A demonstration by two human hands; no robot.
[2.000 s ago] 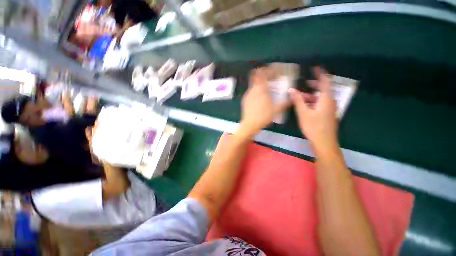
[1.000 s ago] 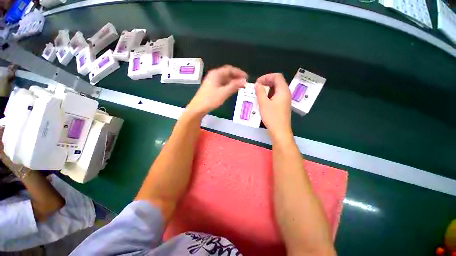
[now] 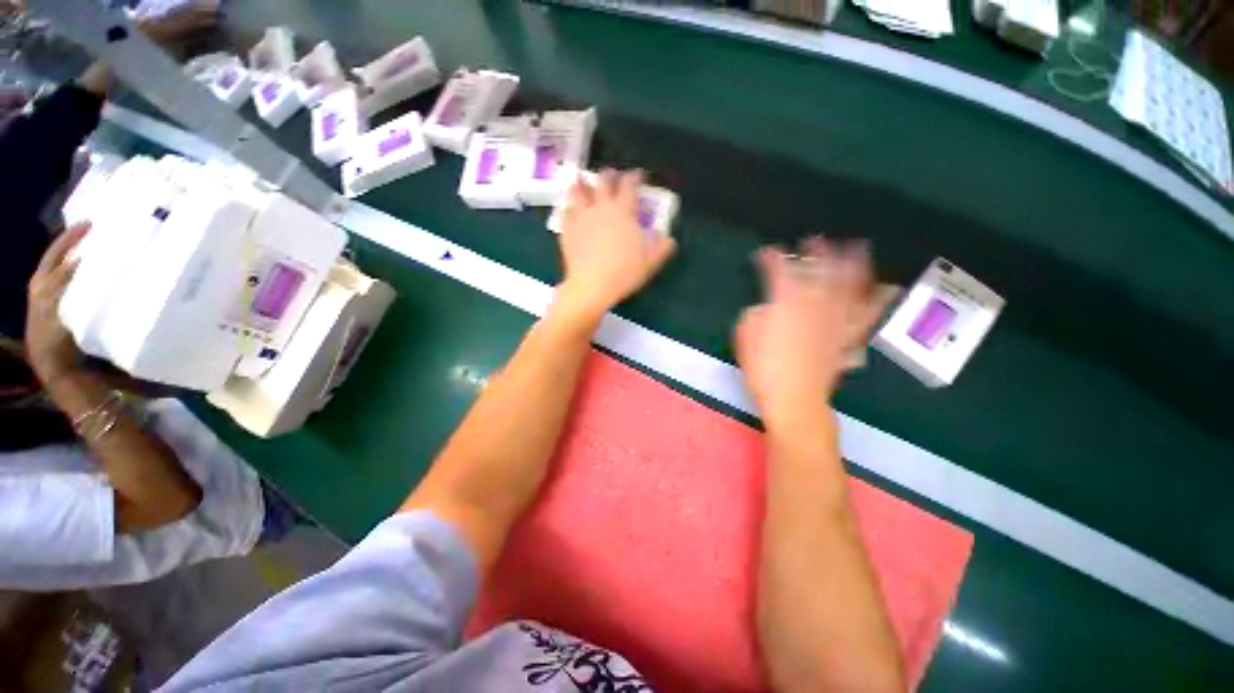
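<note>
My left hand (image 3: 609, 244) is over a white retail box (image 3: 659, 207) on the belt, fingers across its top and thumb at its near side. The box's purple patch shows right of the fingers. My right hand (image 3: 812, 318) is blurred, fingers spread, above the belt. Pale edges of another box show at its right side; most of that box is hidden, and whether it is gripped is unclear. One more retail box (image 3: 938, 322) lies on the belt right of my right hand, purple patch up.
Several retail boxes (image 3: 386, 153) are scattered on the green belt at the left. A pale edge strip (image 3: 677, 356) runs before the pink-red foam mat (image 3: 650, 474). A coworker's hand (image 3: 54, 305) holds a stack of flat cartons (image 3: 176, 271). A label sheet (image 3: 1175, 108) lies far right.
My hands have moved apart. My left hand has gone left onto the box at the end of the scattered group. The box between my hands is now mostly hidden by my right hand. The view has shifted.
</note>
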